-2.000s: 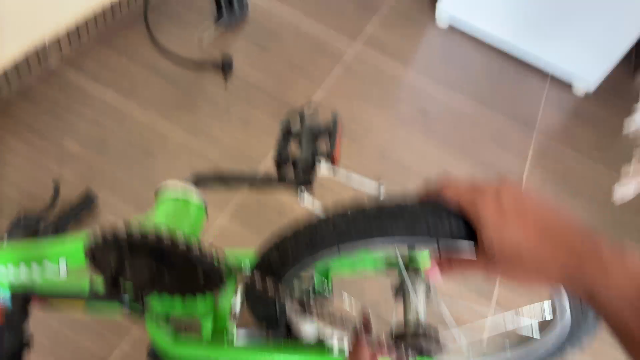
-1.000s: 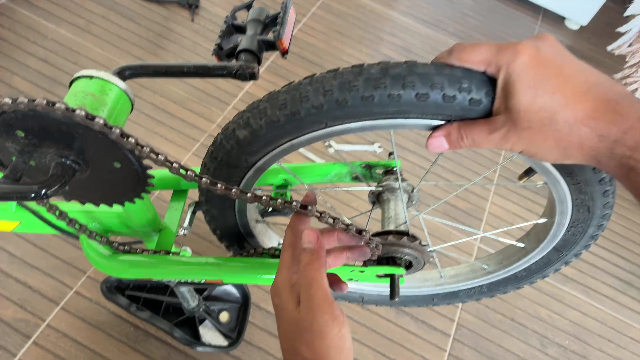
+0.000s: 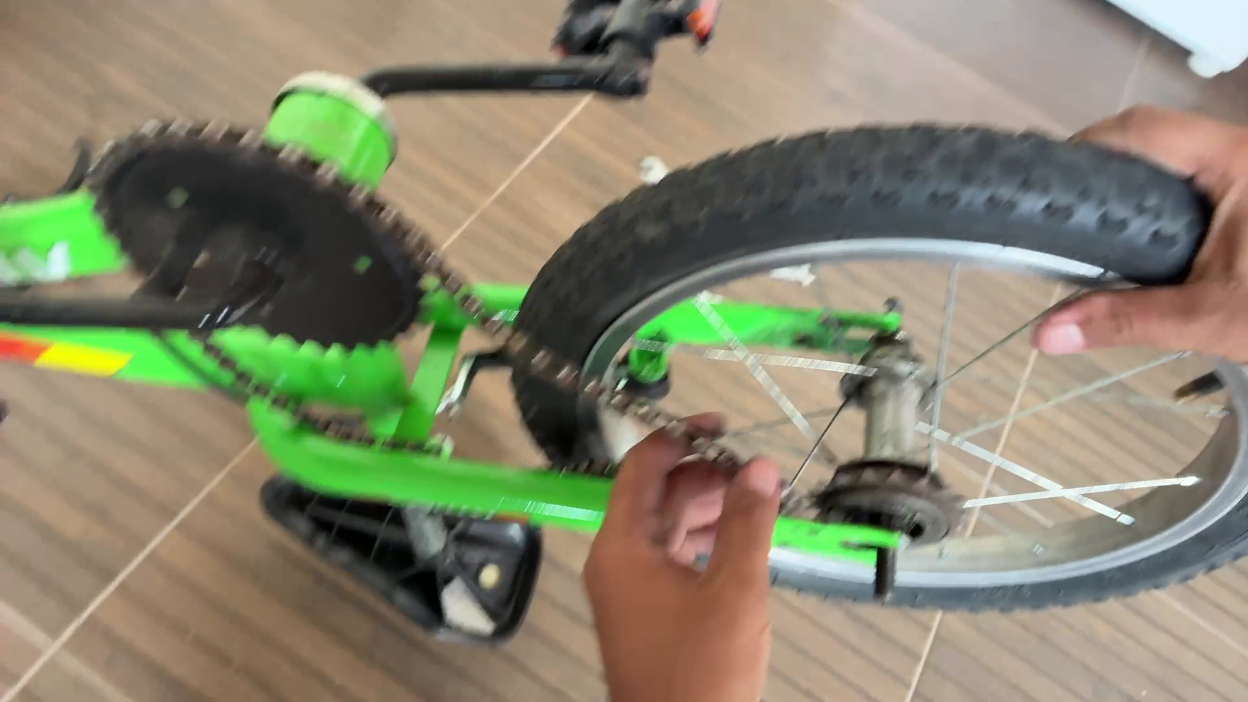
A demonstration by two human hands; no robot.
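My right hand [image 3: 1170, 244] grips the black knobby tyre [image 3: 877, 185] of a bicycle's rear wheel at the upper right, its thumb by the rim. At the lower centre my left hand [image 3: 682, 556] pinches the bicycle chain [image 3: 556, 366] near the rear sprocket [image 3: 887, 502], its fingers around the links beside the green chainstay [image 3: 458, 487]. The chain runs back to the black chainring [image 3: 258, 244] at the left. The wheel's hub [image 3: 892, 405] sits between the frame's dropout ends, with a bare axle end [image 3: 885, 573] sticking down past the lower one.
A black crank arm [image 3: 497, 78] with a pedal [image 3: 634, 29] reaches across the top. The black saddle [image 3: 400, 556] lies below the frame on the tiled floor [image 3: 127, 585]. A corner of a white object [image 3: 1194, 29] stands at the top right.
Two seconds ago my right hand was on the tyre too. Since one second ago, my left hand has shifted from beside the sprocket towards the chainring along the chain. The view is closer.
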